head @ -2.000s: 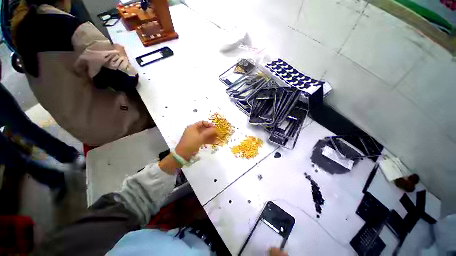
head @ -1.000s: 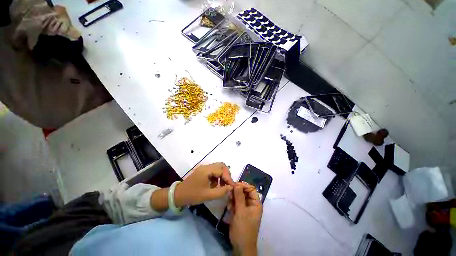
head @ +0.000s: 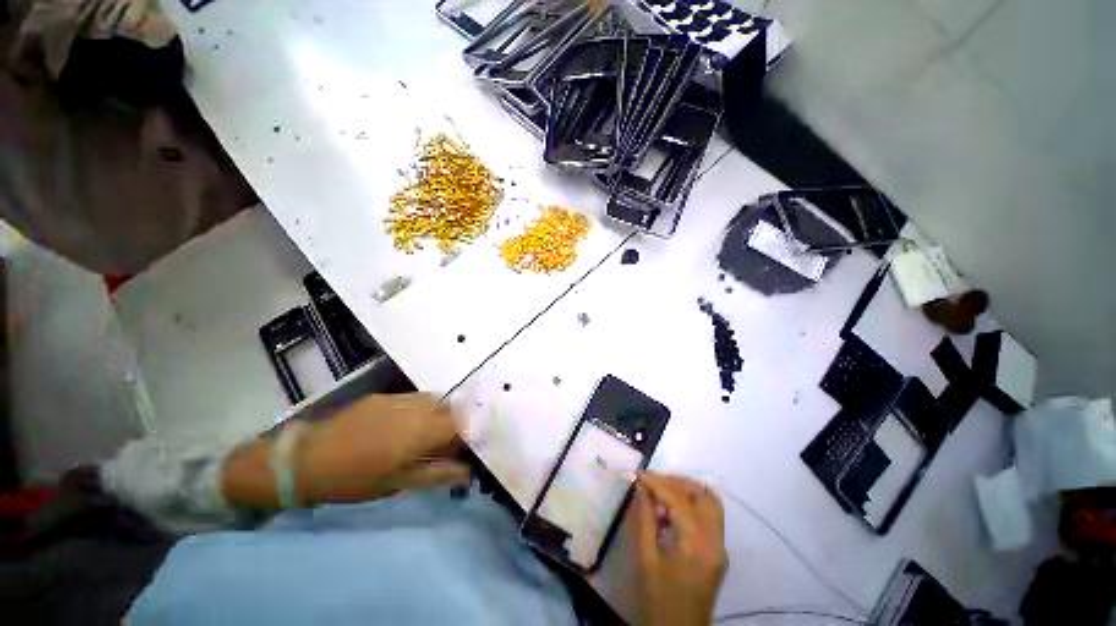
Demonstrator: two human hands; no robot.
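Observation:
A black front housing (head: 636, 410) with a large window lies on the white tabletop near its front edge. My right hand (head: 680, 538) is at the housing's right side, fingertips together at its frame; whether they pinch a small part cannot be told. My left hand (head: 398, 450) is blurred, left of the housing and over the table's front edge, apart from it; its fingertips are unclear. A larger golden-yellow pile of small strips (head: 443, 196) and a smaller yellow pile (head: 546, 240) lie beyond the hands.
Stacked housings (head: 624, 104) stand at the back beside a patterned black-and-white sheet (head: 710, 22). A dark round patch (head: 749, 272), a line of black bits (head: 725, 349), dark sheets (head: 844, 446) and white paper (head: 1065, 446) lie right. A white tray (head: 202, 306) holds housings at left.
My left hand went from the yellow pile to meet my right hand over the housing, then moved away left. My right hand is now at the housing's right side. The view has shifted.

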